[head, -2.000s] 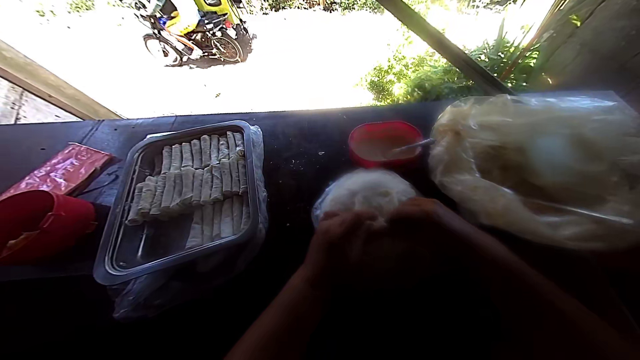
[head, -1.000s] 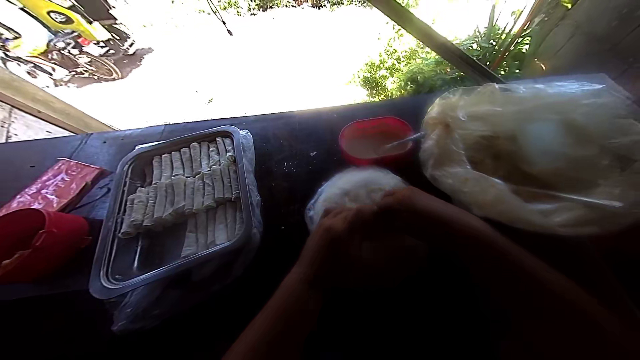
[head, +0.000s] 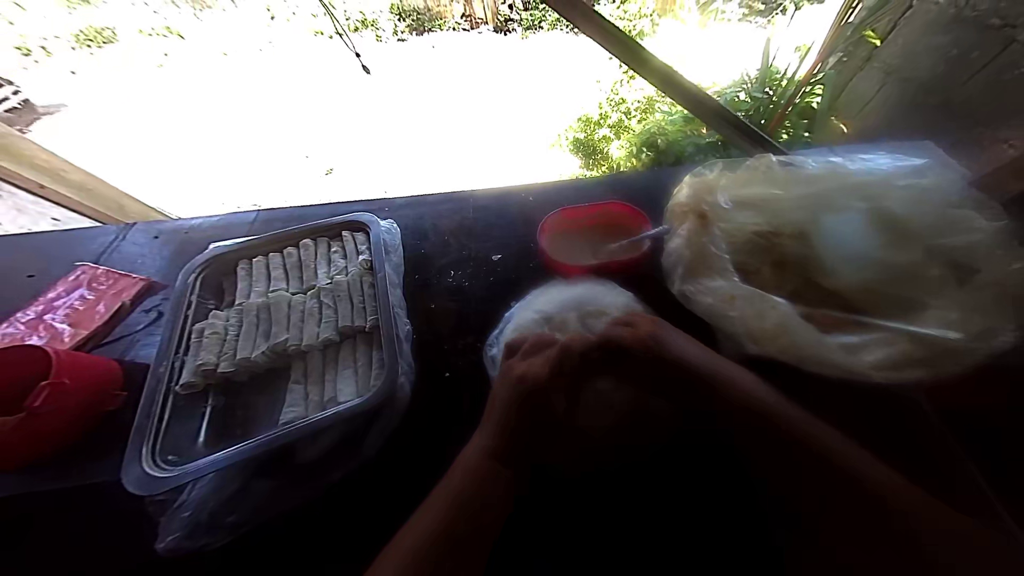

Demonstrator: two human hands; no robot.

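Observation:
My left hand (head: pixel 532 368) and my right hand (head: pixel 640 340) lie close together on the near part of a round white stack, seemingly thin wrappers (head: pixel 572 308), with clear plastic around its edge. Deep shadow hides my fingers, so their grip is unclear. Just beyond the stack stands a red bowl (head: pixel 594 268) of brownish liquid with a utensil handle leaning out to the right. On the left, a dark rectangular tray (head: pixel 392 320) holds rows of thin rolled wrappers (head: pixel 280 320), partly stacked. A large clear plastic bag (head: pixel 864 344) with pale and brownish contents lies to the right.
At the far left are a red container (head: pixel 80 400) and a reddish plastic-covered packet (head: pixel 88 300). Crumpled clear plastic (head: pixel 208 504) sticks out under the tray. The dark table's far edge (head: pixel 480 192) borders a bright outdoor area, with a slanting wooden post (head: pixel 664 76) above.
The motorcycle and the person seen outside at the upper left have moved out of view, apart from a possible part at the left edge. Both hands remain at the white stack.

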